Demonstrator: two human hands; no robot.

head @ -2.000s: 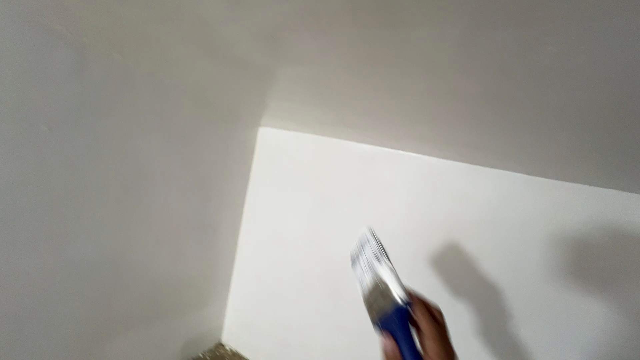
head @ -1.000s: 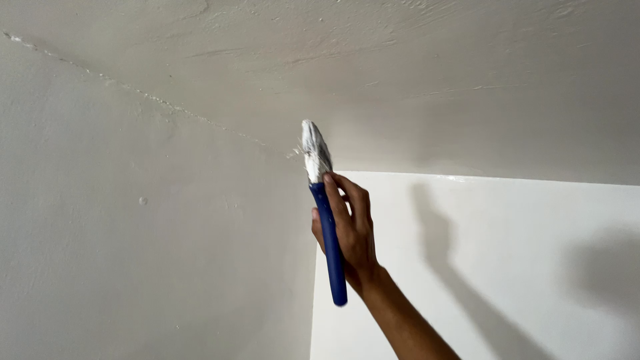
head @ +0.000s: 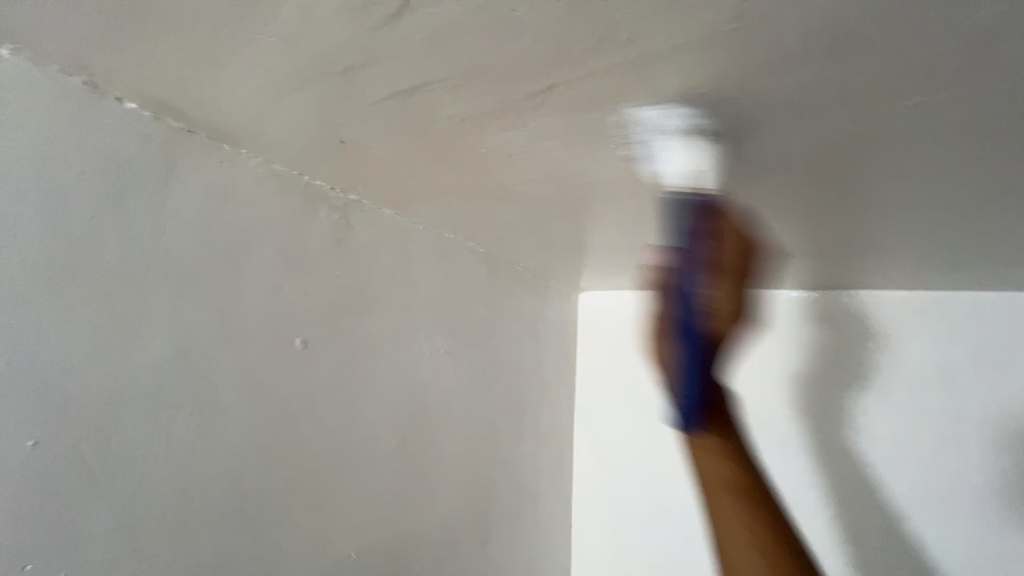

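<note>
My right hand (head: 724, 280), blurred by motion, is closed around the blue handle of a paintbrush (head: 692, 320). White paint covers the brush's bristles (head: 672, 148), which point upward in front of the ceiling (head: 480, 104); whether they touch it cannot be told. The hand is raised right of the corner where two walls and the ceiling meet. My left hand is out of view.
A grey wall (head: 280, 400) with small bumps fills the left side. A rough, flaking seam (head: 328, 188) runs between it and the ceiling. The far wall (head: 624, 448) is bright white and carries the arm's shadow (head: 840, 416).
A second ago the brush was at the seam near the corner; now it is to the right, in front of the ceiling. My right hand has kept hold of it. The view has shifted.
</note>
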